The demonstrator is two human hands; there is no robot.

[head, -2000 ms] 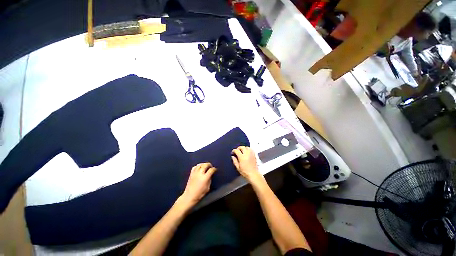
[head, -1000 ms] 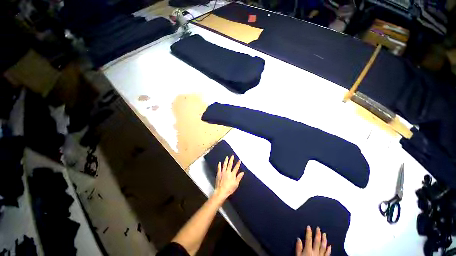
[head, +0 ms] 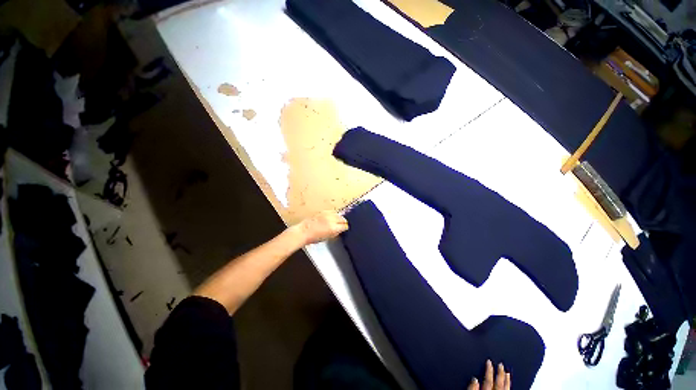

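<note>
The near stack of cut panels (head: 404,289), dark navy-black, lies along the near table edge, its rounded tab pointing away from me. My left hand (head: 324,226) is at its far-left end, fingers curled on the end's edge; the fingertips are partly hidden. My right hand (head: 491,378) rests flat near the tab, fingers slightly apart; only the fingers show, cut off by the bottom edge. The far stack of cut panels (head: 488,217) lies mid-table, its tab pointing toward me, with no hand on it.
A folded dark cloth bundle (head: 374,57) lies at the far left. Fabric shears (head: 599,335) and a shiny black heap (head: 645,354) are at right. A wooden ruler (head: 594,133) and mottled bar (head: 601,189) lie by the spread dark fabric (head: 519,68). Torn covering shows brown board (head: 317,164).
The view has swung left. My left hand has moved from lying flat on the near stack to its far-left end, with fingers now curled. My right hand stays near the tab.
</note>
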